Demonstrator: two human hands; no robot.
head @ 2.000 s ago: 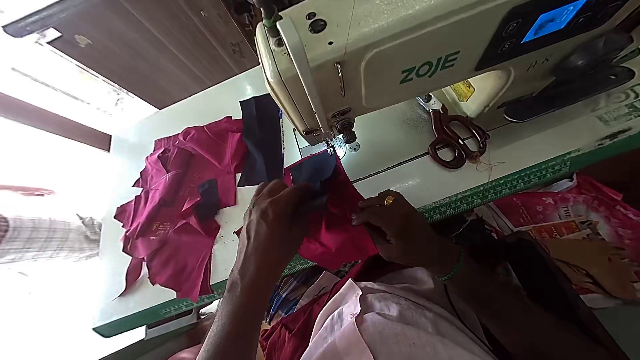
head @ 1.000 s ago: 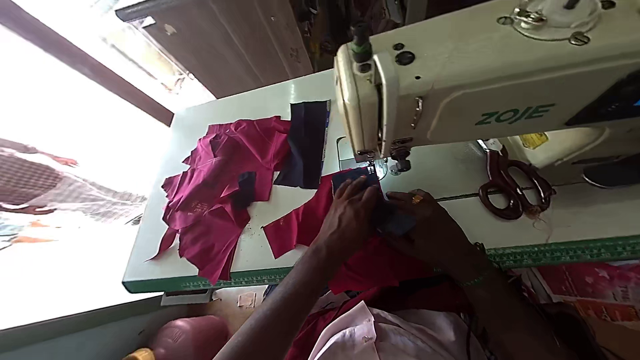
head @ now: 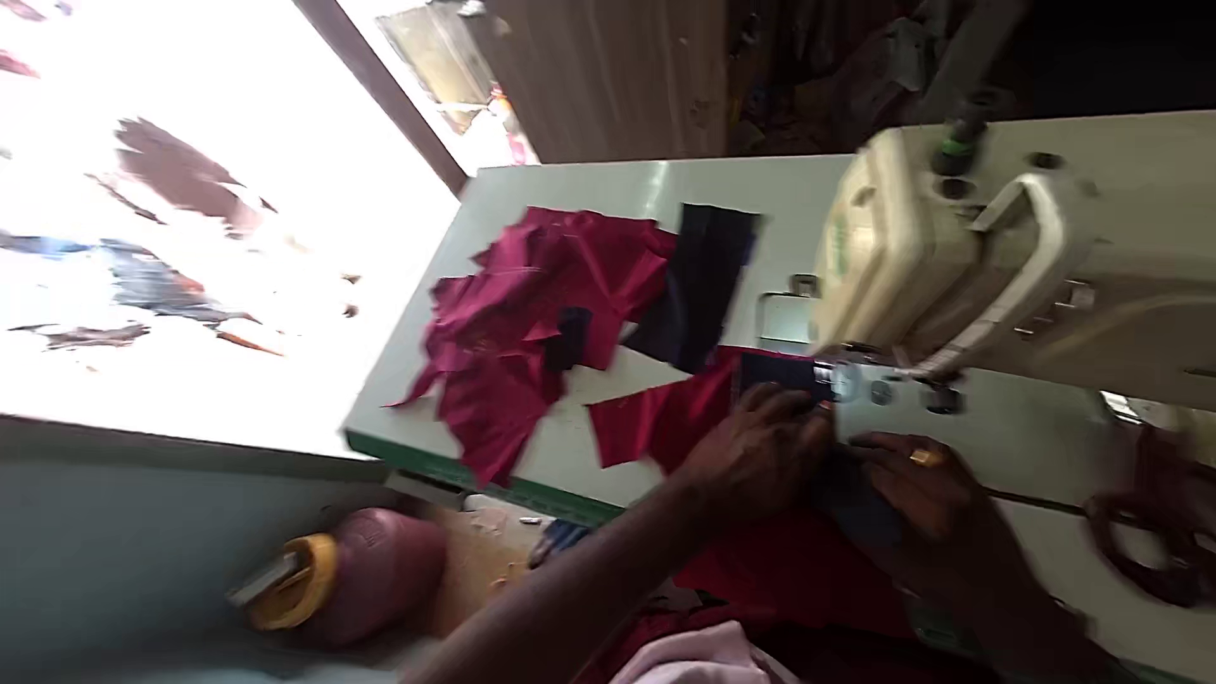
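My left hand [head: 760, 451] lies with bent fingers on a dark navy fabric piece [head: 784, 372] over magenta fabric [head: 684, 418], just in front of the presser foot [head: 834, 378] of a sewing machine [head: 950, 247]. To its right, my right hand [head: 917, 484], with a gold ring, holds a loose part of the navy fabric between thumb and fingers. More magenta cloth hangs below both hands over the table's front edge. Whether my left hand pinches the cloth or only presses it is hard to tell.
Crumpled magenta pieces [head: 513, 332] and a navy strip [head: 703, 275] lie on the white table [head: 589, 389], left of the machine. Scissors with dark red handles [head: 1149, 532] rest at the right. A pink container with a yellow lid [head: 380, 570] stands below, beyond the table's front edge.
The view has swung left. The navy piece, held near the needle two seconds ago, now lies flatter at the presser foot, and a magenta part of the work spreads out left of my left hand.
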